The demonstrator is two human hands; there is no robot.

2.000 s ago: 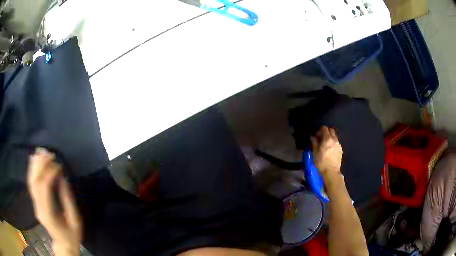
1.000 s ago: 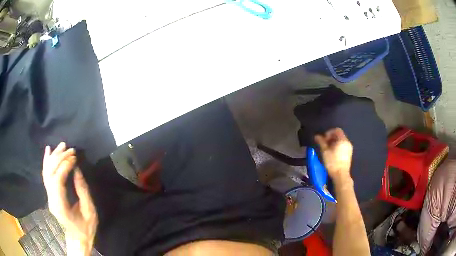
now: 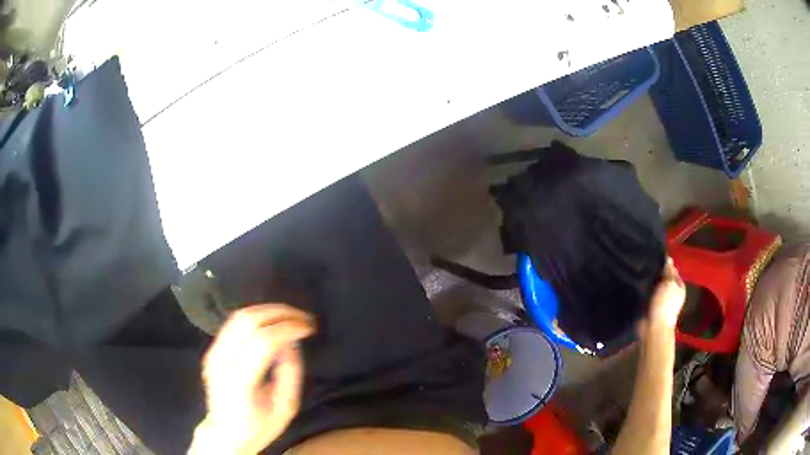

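A stack of dark pieces (image 3: 586,240) lies over a blue seat or basin (image 3: 538,298) right of my lap. My right hand (image 3: 664,300) grips the right edge of the dark pieces, its fingertips partly hidden by the cloth. My left hand (image 3: 258,364) is above my dark-covered lap, fingers curled apart, with nothing seen in it. A wide dark fabric panel (image 3: 80,204) hangs over the left part of the white table (image 3: 293,133), near the presser foot's blue part (image 3: 67,91).
Blue-handled snips (image 3: 404,12) lie at the table's far edge. Blue baskets (image 3: 604,93) stand beyond the table. A red stool (image 3: 715,284) is at the right, beside a person's leg (image 3: 773,329). A round pale bin (image 3: 522,378) stands below the dark stack.
My right hand has moved from the top of the dark stack to its right edge and taken hold. My left hand has moved right, away from the hanging panel, to over my lap.
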